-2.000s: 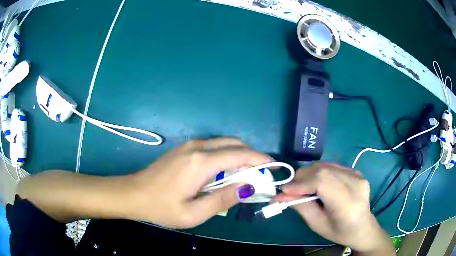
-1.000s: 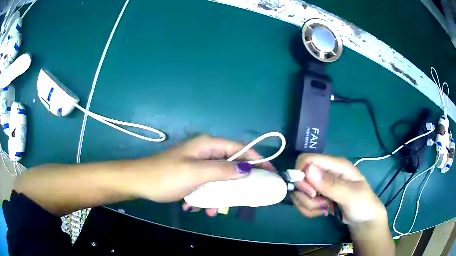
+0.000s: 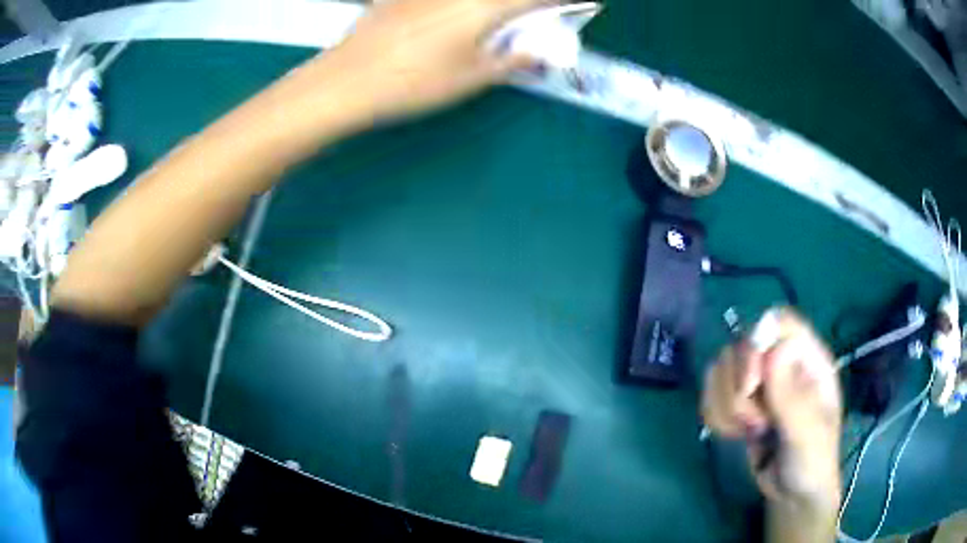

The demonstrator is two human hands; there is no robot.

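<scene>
My left hand (image 3: 424,58) is stretched out to the far white strip and holds a white handheld unit (image 3: 541,40), which is blurred. My right hand (image 3: 774,398) is above the bench at the right, blurred, with its fingers closed around a white cable plug (image 3: 766,331). A small silver plug tip (image 3: 732,318) shows just beside its fingers. The black FAN device (image 3: 666,308) lies left of my right hand, with its round metal head (image 3: 686,157) at the far end and a black cord plugged into its side.
A tangled pile of white units (image 3: 64,138) lies at the far left. A white strap loop (image 3: 318,310) comes out from behind my left arm. A pale square (image 3: 490,460) and a dark strip (image 3: 546,456) lie near the bench edge. More white units (image 3: 946,345) and cords are at right.
My left hand has moved the unit from near the bench edge to the far white strip, away from the plugs. My right hand has moved right. The view has shifted.
</scene>
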